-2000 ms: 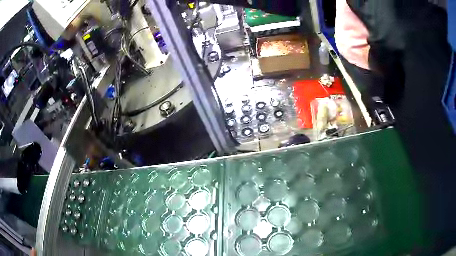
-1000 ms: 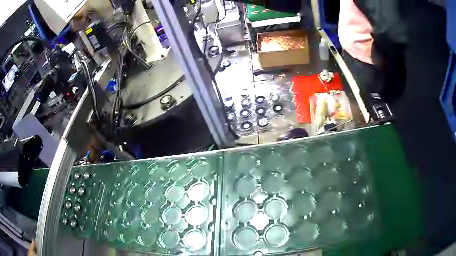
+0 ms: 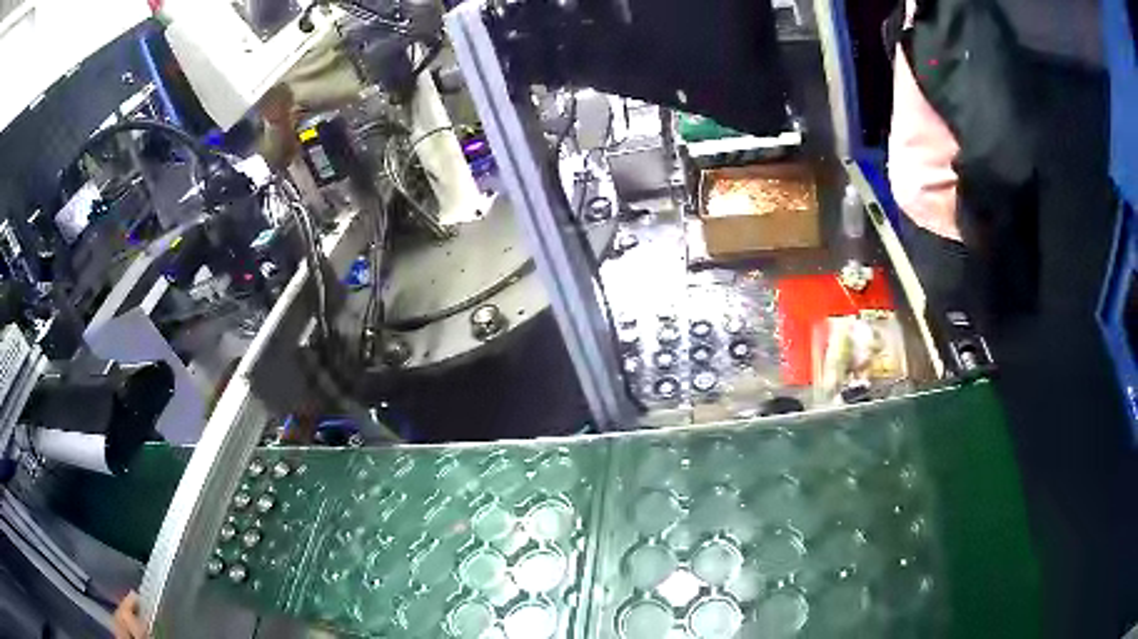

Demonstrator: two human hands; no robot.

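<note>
Clear blister trays (image 3: 774, 537) lie side by side on the green conveyor belt (image 3: 980, 499), their round pockets showing no parts. At the left end, small silver round parts (image 3: 247, 537) sit in rows. The silver machine frame bar (image 3: 200, 499) crosses the belt's left side. My left hand (image 3: 129, 615) is at the bar's lower end, fingers against its outer edge; most of it is cut off by the bottom edge of the picture. My right hand is not in view.
Behind the belt stand a rotary table (image 3: 456, 300), an upright aluminium post (image 3: 537, 225), a carton (image 3: 761, 231) of copper-coloured parts, ringed discs (image 3: 703, 356) and a red mat (image 3: 799, 331). A person's sleeve (image 3: 924, 162) shows at right.
The view has shifted, so the whole scene sits lower and further right. More of my left hand shows at the bar. The trays show no clear movement along the belt.
</note>
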